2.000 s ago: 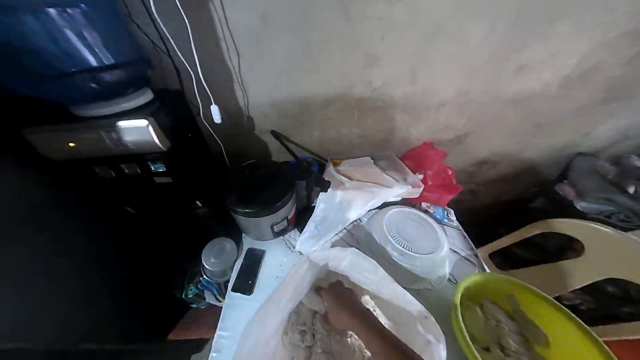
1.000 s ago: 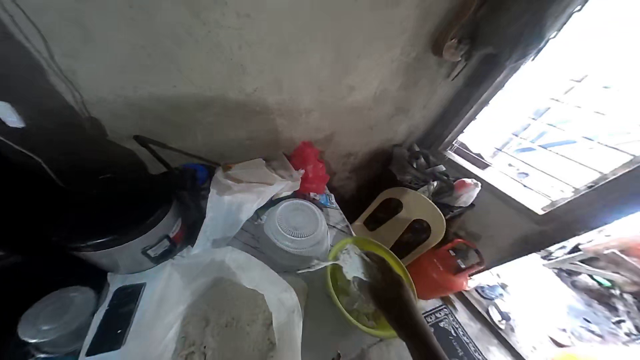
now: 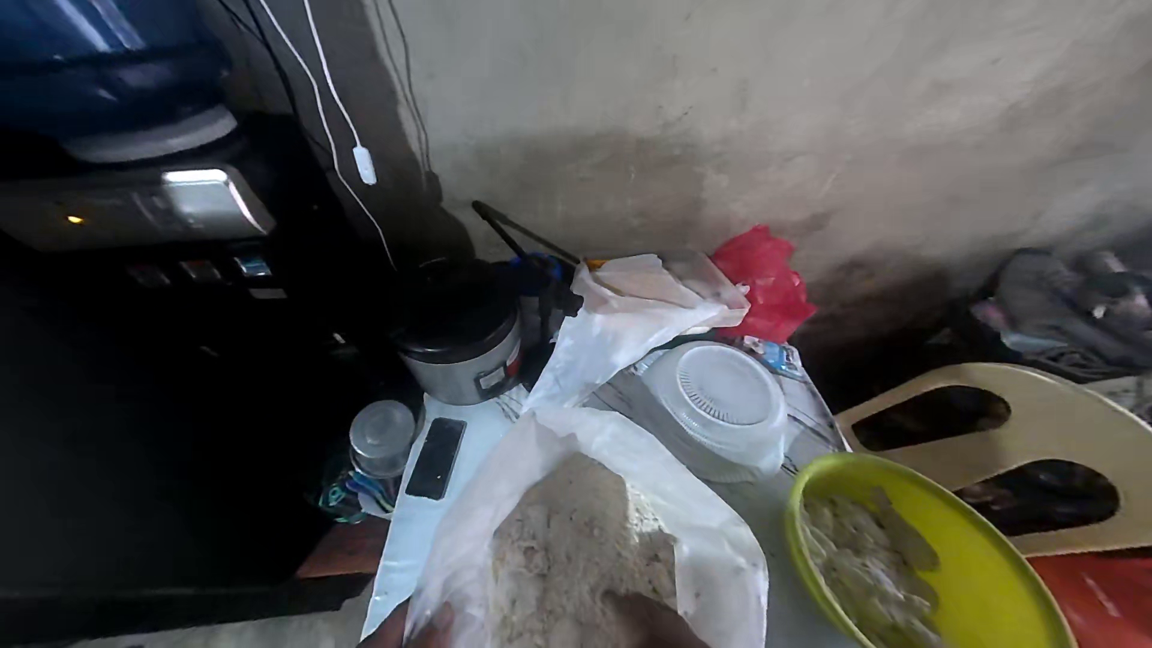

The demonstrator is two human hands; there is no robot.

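A white plastic bag (image 3: pixel 720 549) stands open on the table, with pale, floury, clumped material (image 3: pixel 576 540) inside. At the bottom edge, my left hand (image 3: pixel 418 628) touches the bag's near left rim; its fingers are partly cut off by the frame. My right hand (image 3: pixel 648 621) reaches into the bag and touches the floury material, its fingertips hidden. To the right, a yellow-green plastic basin (image 3: pixel 981 576) contains pale, wet-looking pieces (image 3: pixel 864 567). An upturned clear plastic container (image 3: pixel 720 396) lies behind the bag.
A smartphone (image 3: pixel 436 457) and a rice cooker (image 3: pixel 463 351) are at the left. Farther back are a plastic box (image 3: pixel 711 283) and a red plastic bag (image 3: pixel 765 279). A beige plastic chair (image 3: pixel 1071 423) stands beyond the basin. A dark water dispenser (image 3: pixel 135 360) is at the far left.
My right hand has moved from the yellow-green basin to the white bag's floury contents. The view has swung right and then back left. My left hand now shows at the bag's rim.
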